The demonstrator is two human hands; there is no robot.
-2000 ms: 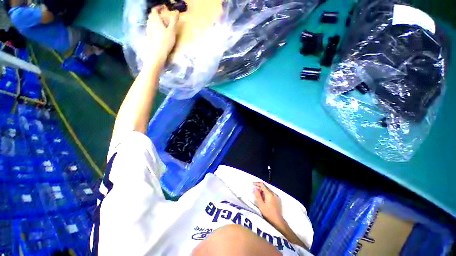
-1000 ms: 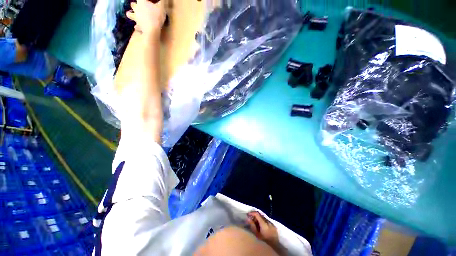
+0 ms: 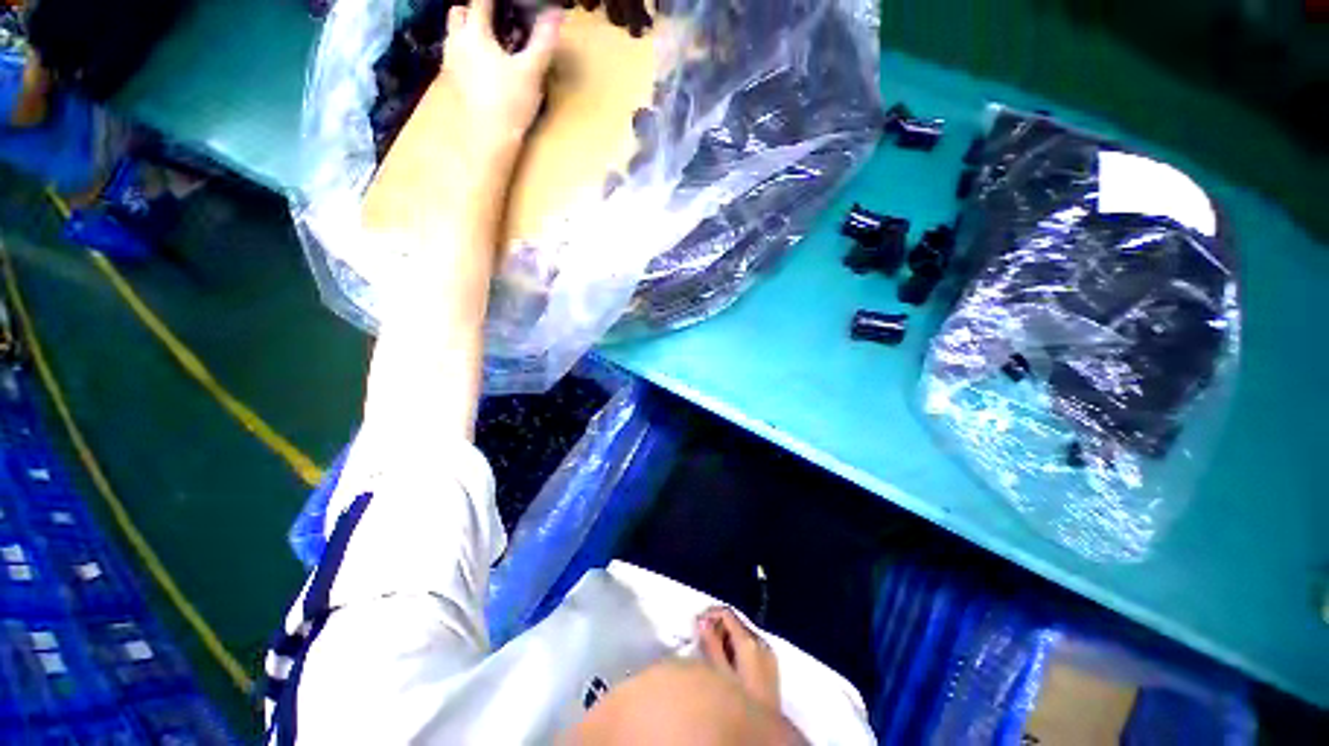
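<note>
My left hand (image 3: pixel 500 73) reaches into the large open clear bag (image 3: pixel 751 153) on the bench at upper left. It is over the tan cardboard (image 3: pixel 595 124), its fingers spread around black parts (image 3: pixel 510 21) near the top edge. Whether it grips one cannot be told. My right hand (image 3: pixel 741 653) is low over my lap, small and partly hidden by my forearm, with fingers curled; no held part can be made out. Loose short black cylinders (image 3: pixel 879 327) lie on the green bench (image 3: pixel 787 394) between the bags.
A bulging clear bag of black parts (image 3: pixel 1086 292) with a white label lies on the bench at right. A blue lined crate (image 3: pixel 561 496) with dark parts is below my left arm. Another crate with tan cardboard (image 3: pixel 1079 704) is at lower right. Part of a person (image 3: pixel 59 124) shows at far left.
My view has shifted. My left hand has moved from the bag's front area to black parts near the cardboard's upper edge. My right hand stays low at my lap.
</note>
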